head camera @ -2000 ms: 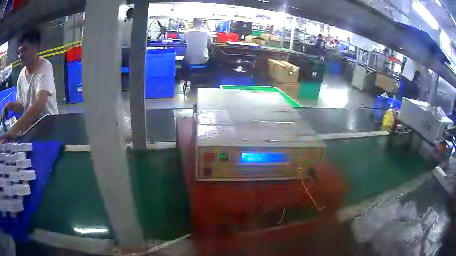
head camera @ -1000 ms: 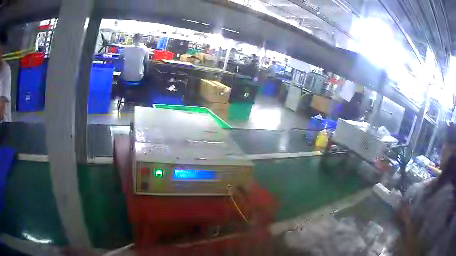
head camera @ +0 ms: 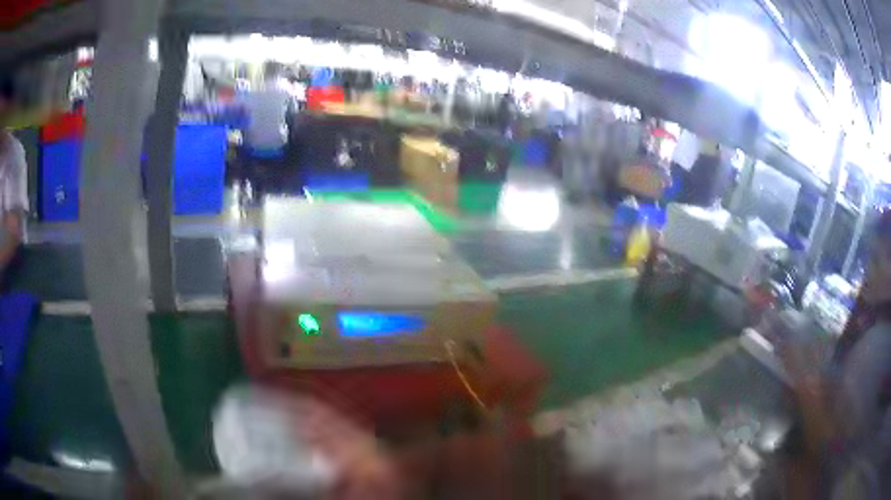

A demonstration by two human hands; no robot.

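A blurred hand, which looks like my right hand (head camera: 354, 461), reaches in at the lower middle, in front of the tester. Its fingers are on a pale white thing (head camera: 266, 437), too blurred to name surely, perhaps a white plastic unit. A reddish-brown blur lies at the bottom edge left of it; I cannot tell if it is my left hand. The cream-grey tester (head camera: 376, 337) shows a lit green lamp and blue display. It stands on a red crate (head camera: 513, 376). A thin yellow-orange lead hangs from its front.
A grey post (head camera: 119, 244) stands left of the tester. A blue mat (head camera: 15, 337) is at the left edge. The green conveyor (head camera: 606, 327) runs behind. Clear plastic-looking units (head camera: 635, 439) are heaped at right. A person (head camera: 865, 391) is at the right edge, another at the left.
The view has swung right since the first frame, so the tester sits further left. The hand with the white thing has come into view at the lower middle. The green lamp is now bright.
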